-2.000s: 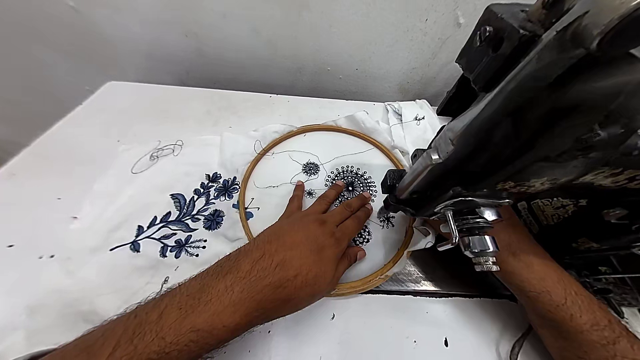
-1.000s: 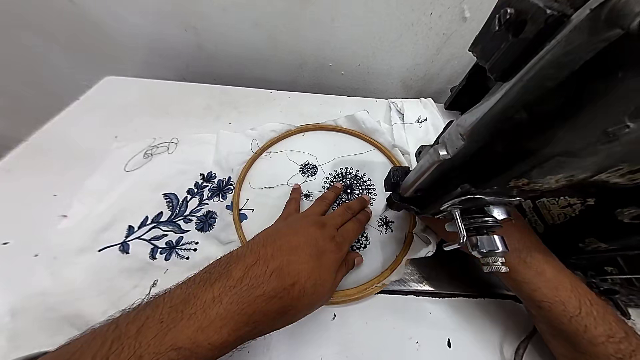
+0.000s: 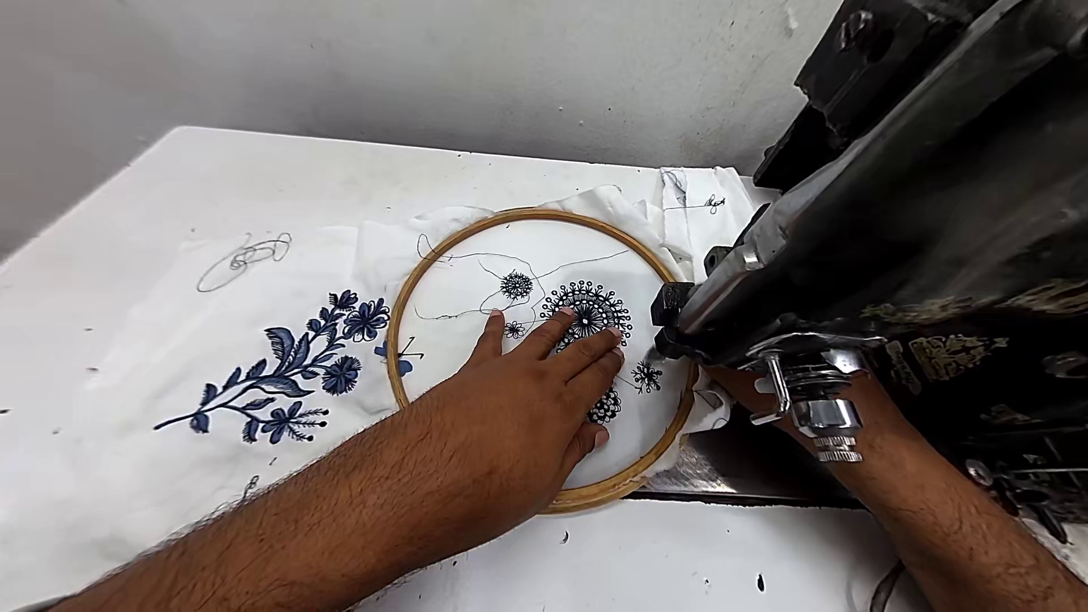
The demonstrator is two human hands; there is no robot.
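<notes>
My left hand (image 3: 531, 404) lies flat, fingers spread, on white fabric (image 3: 510, 234) stretched in a round wooden embroidery hoop (image 3: 476, 225). Black stitched flower motifs (image 3: 586, 319) show around its fingers, and loose dark threads cross the cloth. My right hand (image 3: 748, 391) reaches behind the sewing machine's head and tension assembly; its fingers are hidden near the hoop's right rim. The needle area is hidden beside the dark machine head (image 3: 676, 319) over the hoop's right side. A blue embroidered floral spray (image 3: 297, 365) lies left of the hoop on the fabric.
The black sewing machine (image 3: 952, 255) fills the right side, with a metal thread tension assembly (image 3: 824, 408) in front. A metal bed plate (image 3: 739, 463) lies beneath. The white tabletop (image 3: 595, 552) bears small dark marks. Tangled thread (image 3: 246, 255) rests at the left, and a wall stands behind.
</notes>
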